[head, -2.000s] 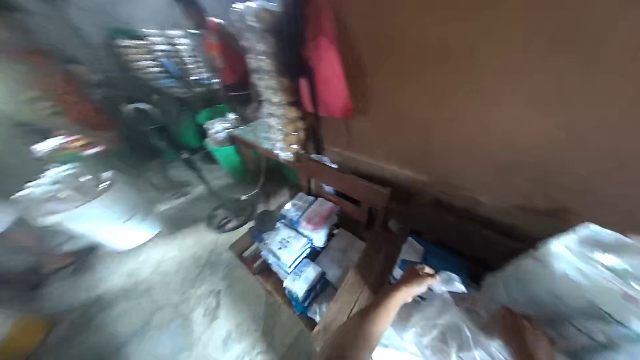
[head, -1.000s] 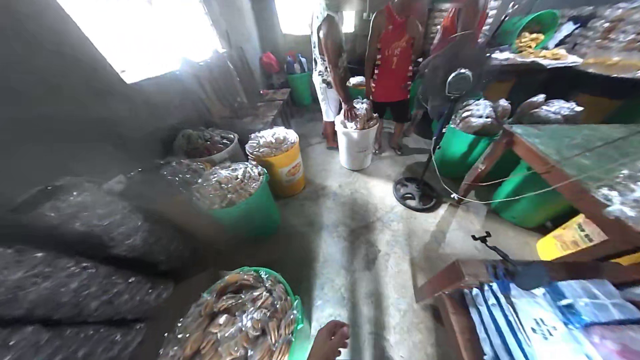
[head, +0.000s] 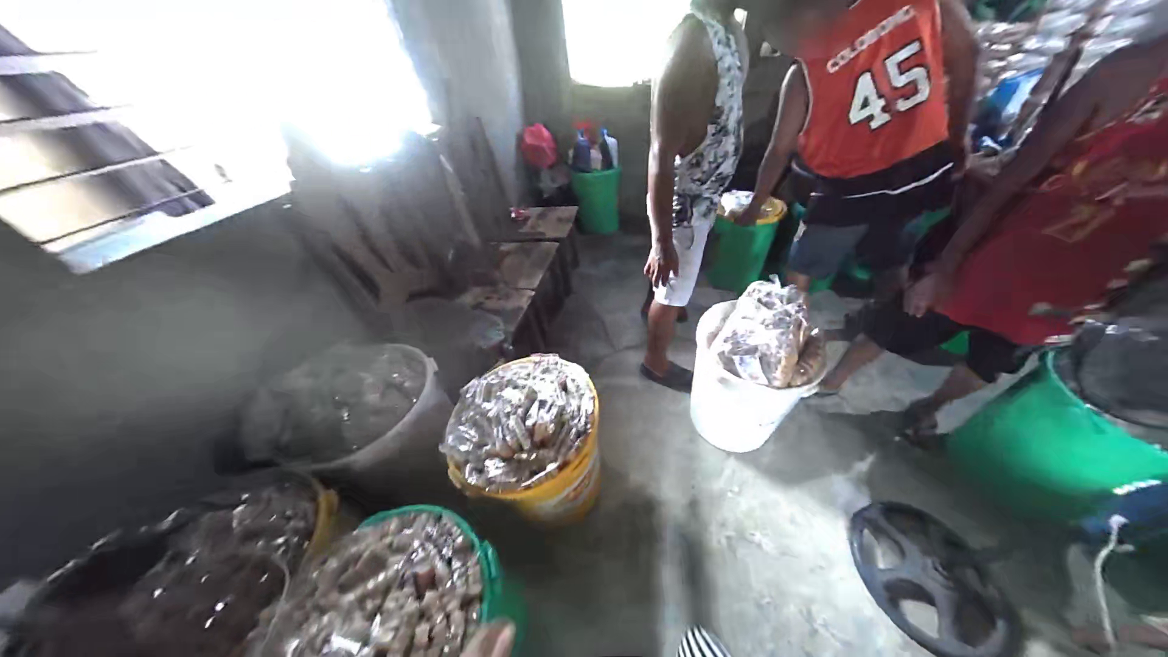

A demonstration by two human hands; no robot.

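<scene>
At the bottom edge of the head view a small part of one of my hands [head: 491, 639] shows beside the rim of a green bucket [head: 497, 584]; which hand it is, and whether it holds anything, I cannot tell. Plastic-wrapped brown pieces [head: 411, 584] fill that bucket. Just beyond it stands a yellow bucket [head: 570, 493] heaped with clear-wrapped packs [head: 525, 420]. A white bucket [head: 739, 411] with clear bags of brown goods [head: 766, 333] on top stands on the concrete floor. My other hand is out of view.
Several people stand beyond the white bucket, one in a floral tank top [head: 721, 119], others in an orange jersey [head: 876, 100] and a red shirt [head: 1077, 228]. A black fan base [head: 931, 575] and a large green tub [head: 1031, 438] are at right. Wooden benches [head: 525, 265] line the left.
The view has swung left from the chair and moved in toward the buckets. A person in a red shirt now bends at the right, and the bags in the white bucket stand higher above its rim.
</scene>
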